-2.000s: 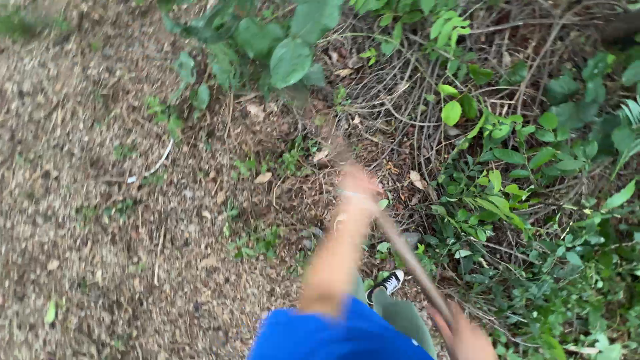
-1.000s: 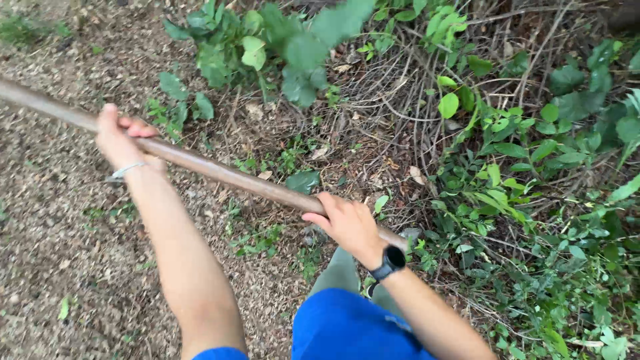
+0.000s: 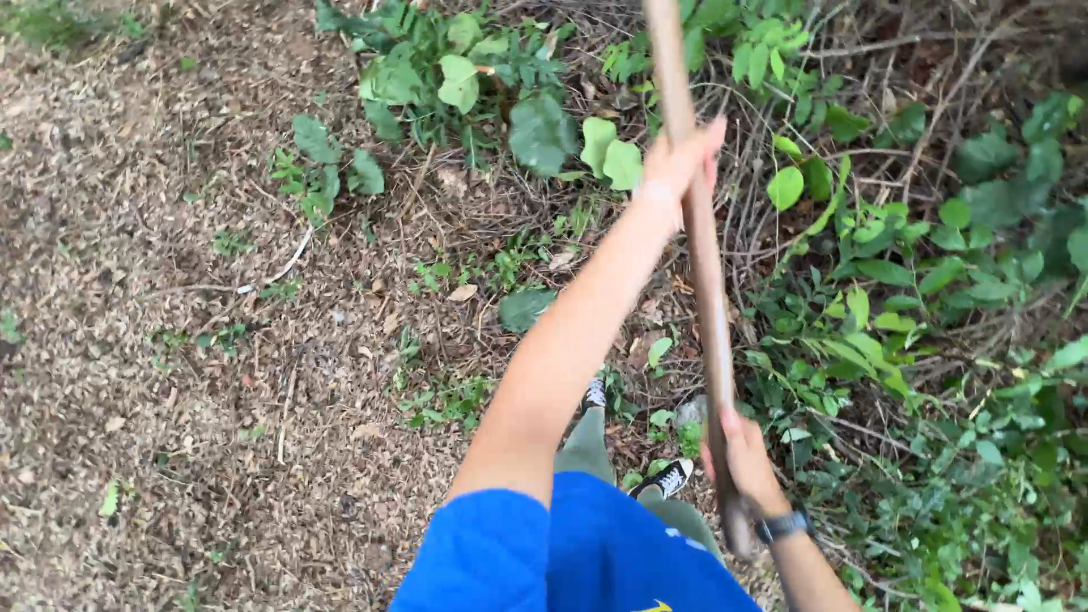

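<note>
A long wooden handle (image 3: 707, 280) runs from the top edge of the head view down to my waist, close to upright in the picture. Its far end lies outside the frame, so any tool head is hidden. My left hand (image 3: 684, 161) is wrapped round its upper part, a little blurred. Lower down, near the butt end, my right hand (image 3: 741, 455) grips the same handle; a dark watch (image 3: 784, 525) is on that wrist. Leafy green plants (image 3: 544, 132) grow just left of my left hand.
Dense leafy undergrowth (image 3: 918, 314) and dry twigs (image 3: 901, 170) fill the right side. Wood chips and dead leaves (image 3: 170, 408) cover the ground at left, with a pale thin stick (image 3: 293, 259) on them. My black-and-white sneakers (image 3: 665, 480) stand below the handle.
One second ago the handle slanted across to the left edge; now it points to the top. My left hand has moved right and up with it, my right hand lower and slightly right.
</note>
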